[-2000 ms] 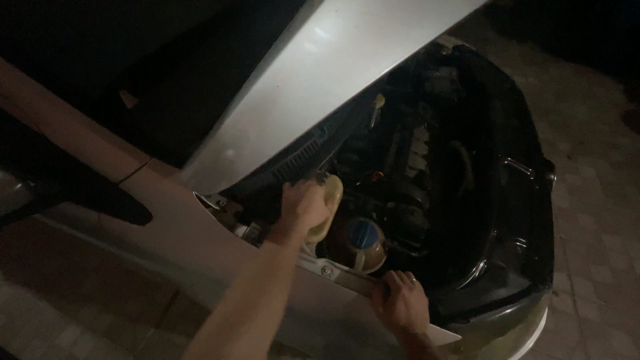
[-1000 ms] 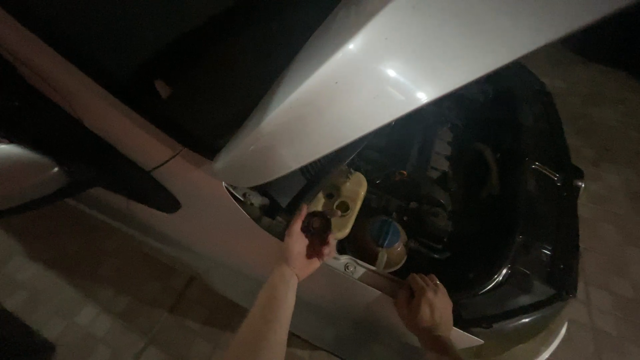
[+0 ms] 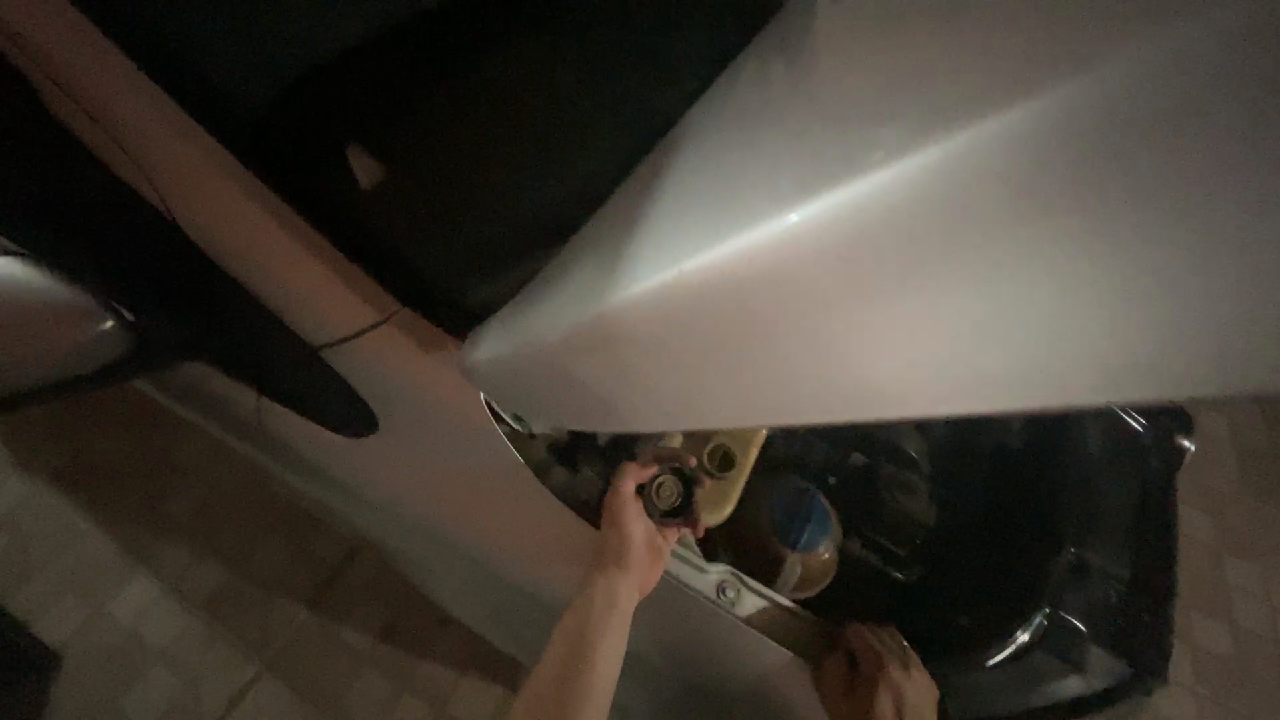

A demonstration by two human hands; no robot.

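Observation:
My left hand (image 3: 640, 525) is palm up and holds a round black cap (image 3: 667, 493), its underside facing the camera. Just beyond it is a yellowish plastic reservoir (image 3: 738, 490) with an uncapped round opening. To the right of that sits a rounded translucent coolant tank (image 3: 818, 570) with a blue cap (image 3: 806, 518). My right hand (image 3: 878, 672) is curled over the car's fender edge (image 3: 775, 622) at the bottom of the view, with a ring on one finger; its fingertips are in shadow.
The raised silver hood (image 3: 900, 250) hangs over the dark engine bay (image 3: 950, 540) and hides its upper part. A side mirror (image 3: 60, 310) stands at the left. Paving (image 3: 130, 580) lies beside the car, and a bolt (image 3: 727, 594) shows on the fender rail.
My left hand was on top of the yellowish reservoir; it has since come away holding the black cap, turned underside up. My right hand stays at the fender edge. The view has swung, showing more hood.

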